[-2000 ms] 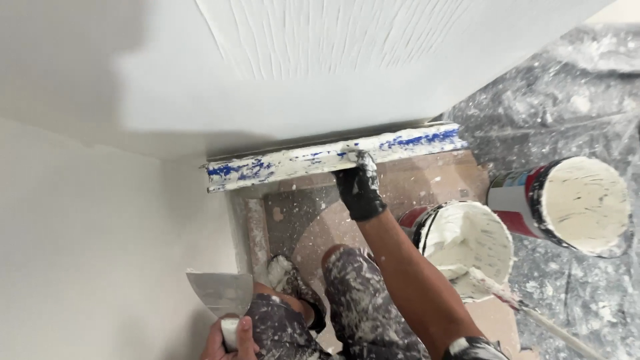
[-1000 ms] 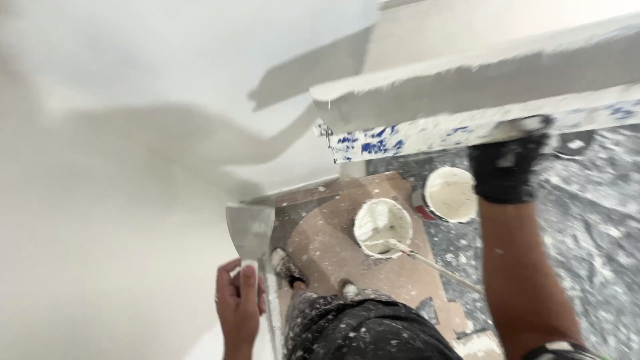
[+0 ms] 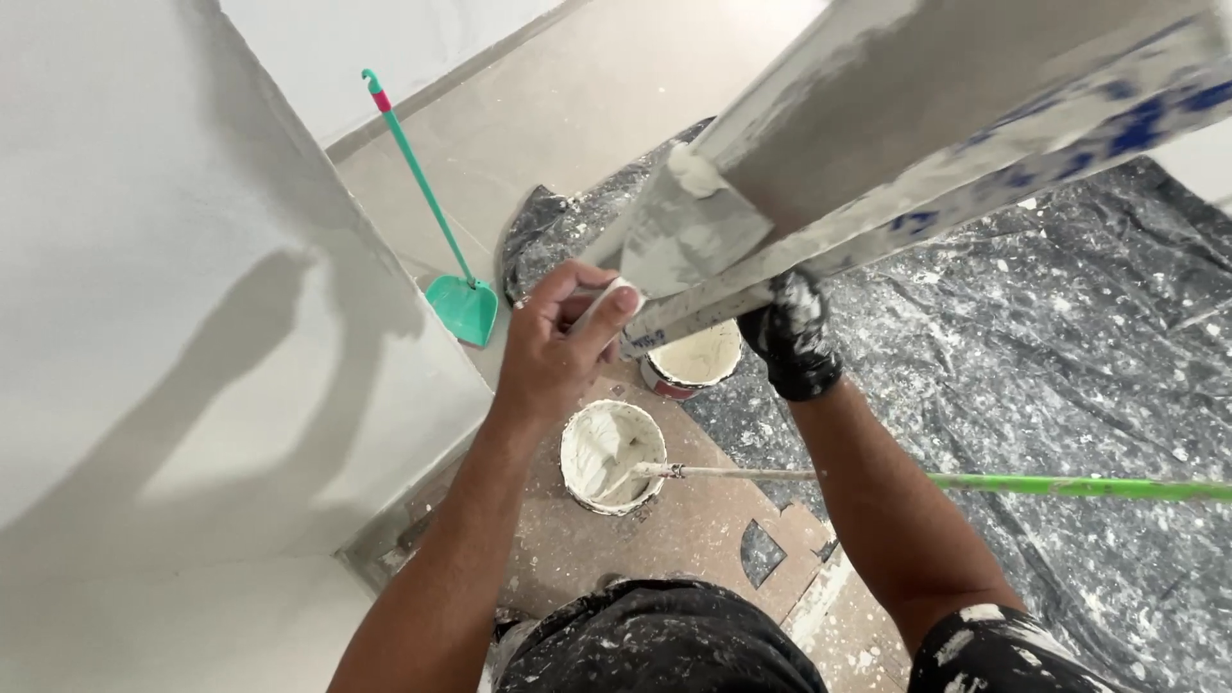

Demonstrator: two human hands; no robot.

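Note:
My left hand [image 3: 568,337] is bare and grips a putty knife [image 3: 688,231] by its handle. The knife's broad blade lies against the face of a wide metal skimming blade [image 3: 847,125], and a lump of white compound sits at the blade's far edge. My right hand [image 3: 794,332], in a black glove smeared with compound, holds the skimming blade by its blue, compound-covered back rail near the lower end. The long blade slants up to the upper right, out of view. Its near end hangs over a bucket of compound [image 3: 698,356].
Another bucket [image 3: 613,457] holds compound and a roller or tool on a green pole [image 3: 1078,486]. Cardboard [image 3: 568,549] and splattered plastic sheeting [image 3: 962,385] cover the floor. A white wall [image 3: 192,337] rises at left; beyond its corner stands a green dustpan [image 3: 465,308].
The putty knife was apart from the skimming blade and now meets its face. The skimming blade was down by the wall and has been lifted and tilted. The view has turned strongly.

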